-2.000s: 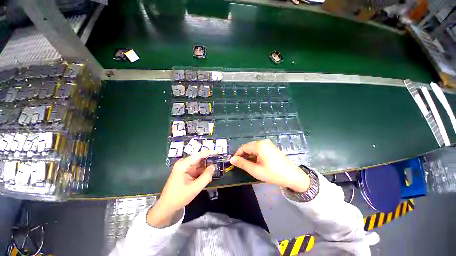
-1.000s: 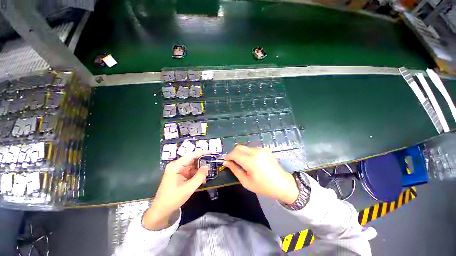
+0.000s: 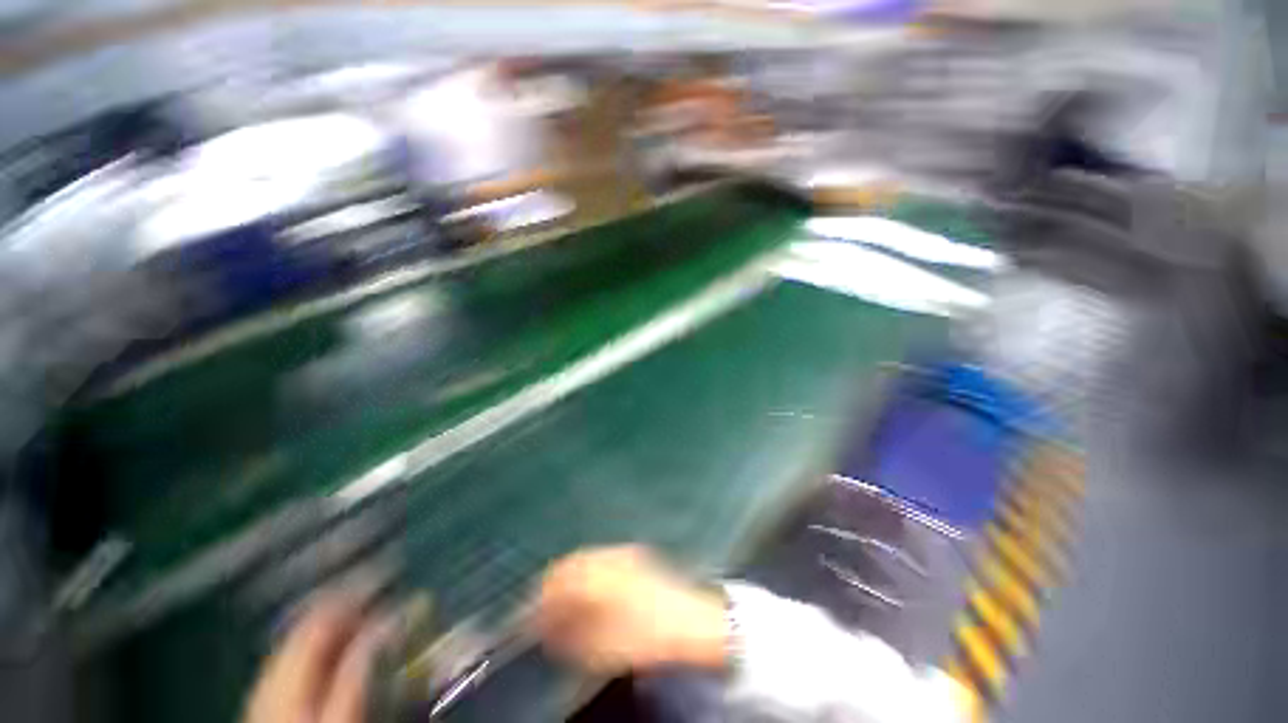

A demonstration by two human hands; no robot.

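Note:
The whole view is strongly blurred. My left hand (image 3: 322,661) is at the bottom left, cut off by the lower edge; I cannot tell what it holds. My right hand (image 3: 615,610) is at the bottom centre with its fingers curled, at the front of the green bench. A thin bright streak (image 3: 461,688) shows between the hands; I cannot tell if it is a tool. The small unit is not clear. Grey smears of the parts tray (image 3: 332,544) lie beyond my left hand.
A pale rail (image 3: 565,370) divides the green bench (image 3: 643,431) from the green belt (image 3: 593,290). White strips (image 3: 883,276) lie at the bench's far end. A blue stool (image 3: 932,452) and yellow-black floor tape (image 3: 1010,579) are at the right. A blurred pale figure, perhaps a person (image 3: 480,127), is beyond the belt.
The view has swung sharply to the right and up and is now blurred. Both hands sit lower in the picture, and the stacked filled trays have left the view.

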